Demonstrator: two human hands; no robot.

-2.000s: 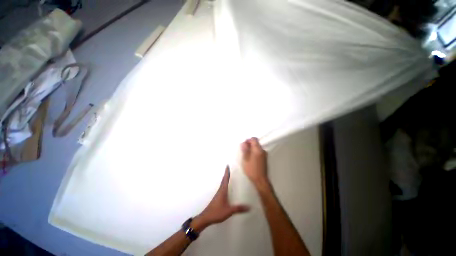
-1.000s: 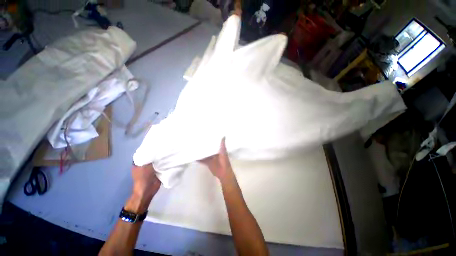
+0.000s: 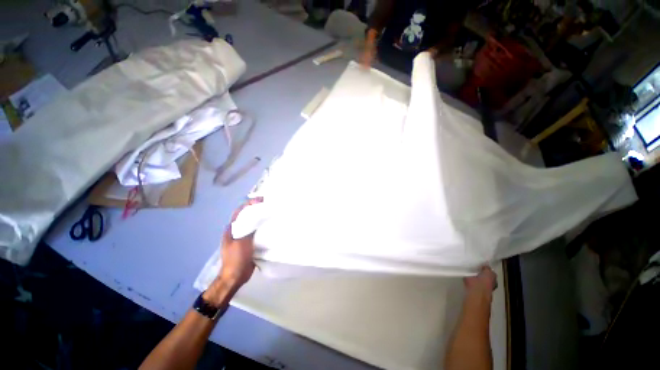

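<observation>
A large white fabric sheet [image 3: 362, 173] is held raised above the flat white lay [image 3: 347, 311], partly overexposed. My left hand [image 3: 240, 249] grips the sheet's near left corner. My right hand [image 3: 480, 280] grips its near edge at the right, close to the cutter rail [image 3: 513, 311]; my fingertips are partly hidden by cloth. At the far side another person's hand [image 3: 369, 49] is at the sheet's far left corner.
At left lie a long off-white wrapped bundle [image 3: 108, 130], white scraps [image 3: 155, 155] on brown cardboard [image 3: 185, 189], black-handled scissors [image 3: 87, 225] and a curled tape measure [image 3: 233, 162]. A pale bar [image 3: 315, 102] lies beside the sheet. A person in dark clothing [image 3: 412, 32] stands at the far side.
My right hand has moved right along the sheet's near edge, away from my left hand. The near edge is now stretched out straighter. The other person's hand shows more clearly at the far corner.
</observation>
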